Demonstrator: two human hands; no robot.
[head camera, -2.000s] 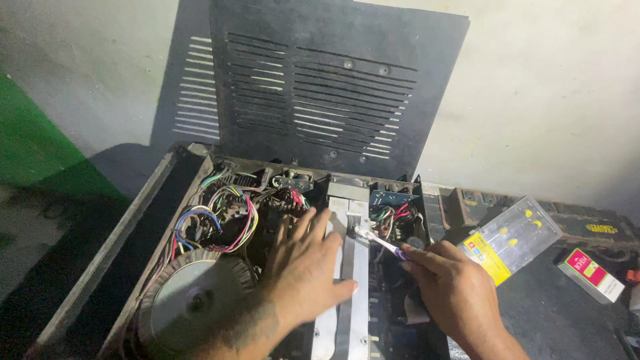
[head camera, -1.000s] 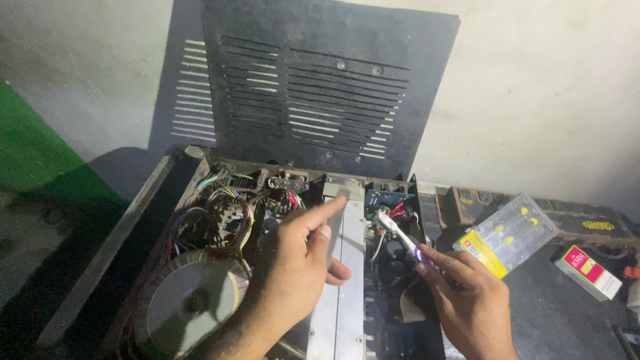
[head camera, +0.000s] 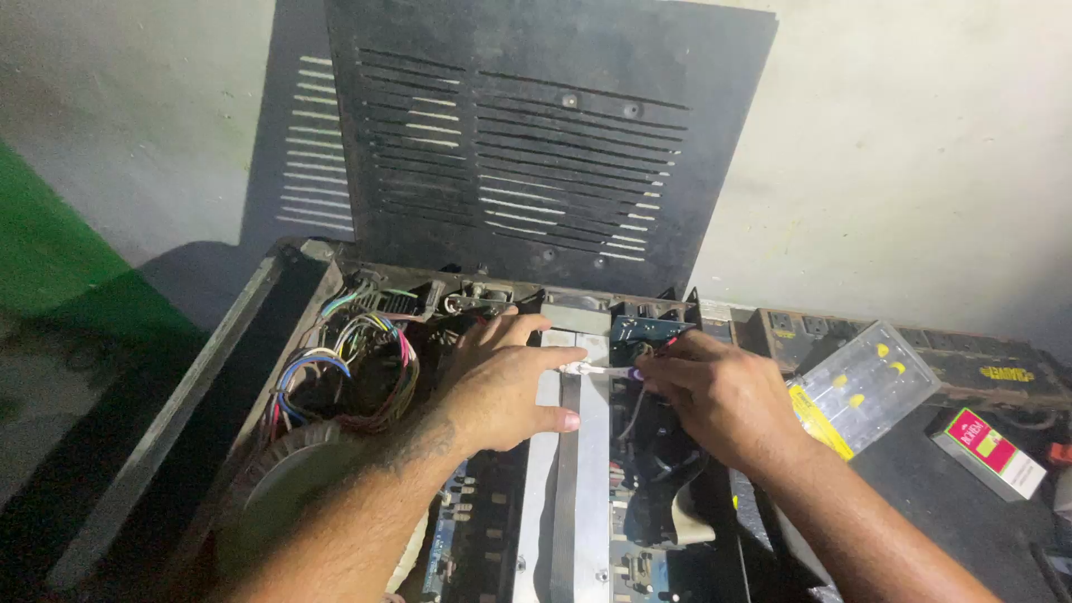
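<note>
An electronic device's chassis, seemingly an audio amplifier, lies open, with a metal strip assembly (head camera: 594, 486) running down its middle. My right hand (head camera: 712, 389) grips a toothbrush (head camera: 605, 370) by its purple and white handle, its white head lying over the upper part of the strip. My left hand (head camera: 507, 377) spreads its fingers over the strip's left side, fingertips close to the brush head. To the left are a bundle of coloured wires (head camera: 404, 352) and a round toroidal transformer (head camera: 293, 494), partly behind my left forearm. Circuit boards (head camera: 641, 553) flank the strip.
A slotted black metal cover (head camera: 536, 167) leans on the wall behind the chassis. To the right are a black power strip (head camera: 963, 364), a clear plastic case (head camera: 888, 377) with yellow pieces, and a small pink and white box (head camera: 988, 452) on the dark worktop.
The brush head has moved left from the wires right of the strip onto the strip. My left hand, pointing a second ago, now has its fingers spread.
</note>
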